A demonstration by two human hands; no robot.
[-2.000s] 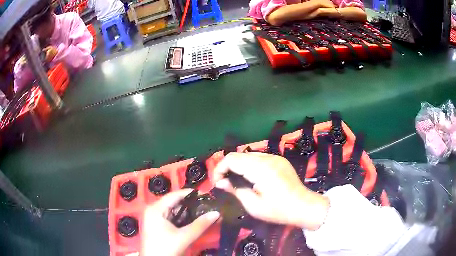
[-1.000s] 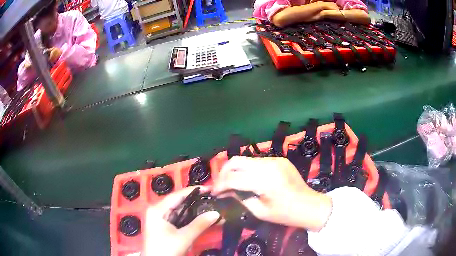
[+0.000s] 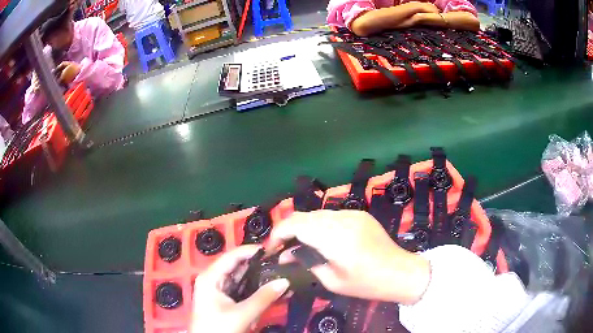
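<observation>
The orange-red watch tray [image 3: 151, 266] lies in front of me. Bare watch heads [image 3: 169, 248] sit in its left pockets, and strapped watches [image 3: 400, 190] lie across its right part. My left hand [image 3: 234, 293] holds a black watch head [image 3: 268, 272] with black strap material between thumb and fingers, above the tray. My right hand [image 3: 344, 250] holds a black strap [image 3: 305, 255] at the right side of that head. The join between strap and head is blurred and partly hidden by my fingers.
A calculator [image 3: 263, 77] and papers on a blue-edged clipboard [image 3: 281, 100] lie across the green bench. A filled tray [image 3: 370, 79] is beyond, before a person's folded arms [image 3: 416, 18]. Another person in pink [image 3: 97, 55] is at left. Clear plastic [image 3: 553, 250] and a bag of pink items [image 3: 567, 174] are right.
My right hand has shifted slightly down, its fingers curled differently on the strap. My left hand keeps its hold in nearly the same place.
</observation>
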